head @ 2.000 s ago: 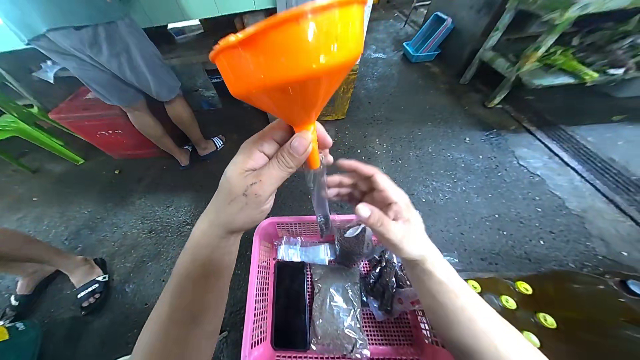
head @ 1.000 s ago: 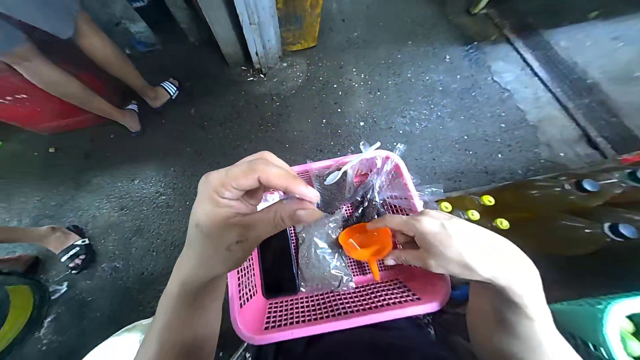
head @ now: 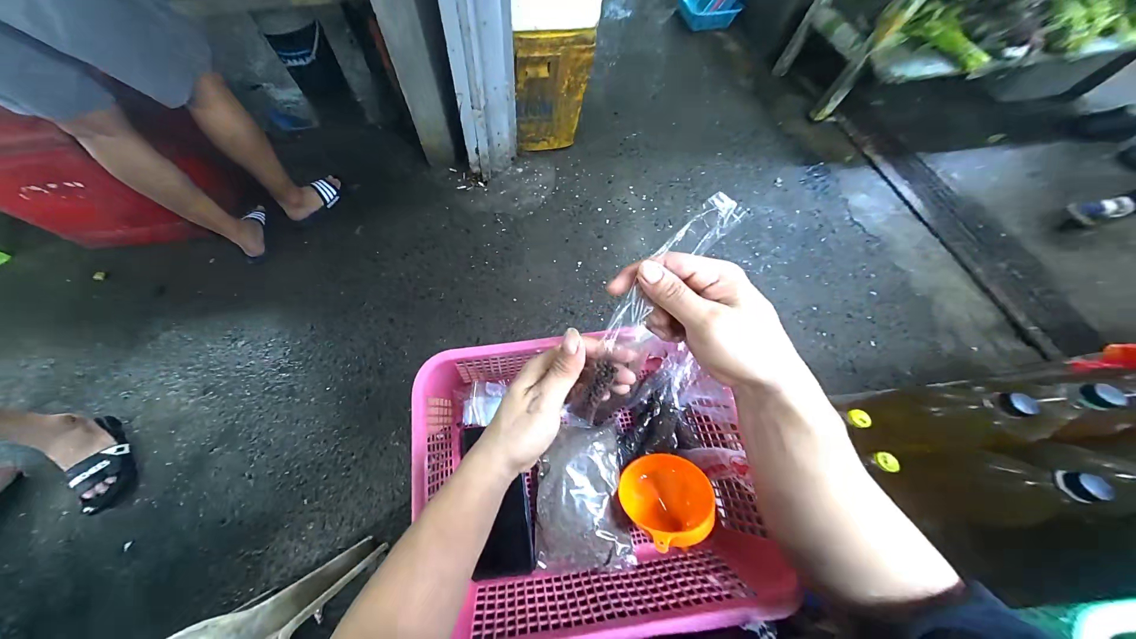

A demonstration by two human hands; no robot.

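Above a pink plastic basket (head: 621,612), my right hand (head: 701,311) pinches the upper part of a clear plastic bag (head: 701,232). My left hand (head: 555,390) is at the bag's lower part, its palm and fingers behind the small dark grains (head: 603,378) inside, thumb raised. An orange plastic funnel (head: 667,499) lies in the basket, wide mouth up. Left of it is a clear bag of greyish-brown contents (head: 581,497). A black phone (head: 506,532) lies partly under my left forearm. Another bag with dark pieces (head: 661,417) is behind the funnel.
Large bottles of brownish liquid (head: 958,461) with dark and yellow caps stand at right. A person in sandals (head: 311,197) stands by a red container (head: 89,191) at upper left; another sandalled foot (head: 102,466) is at left. A yellow container (head: 552,89) stands beyond the basket.
Two seconds ago my left hand held the funnel up; one second ago my right hand had it over the basket. Now it lies released in the basket, and my right hand holds the clear bag.
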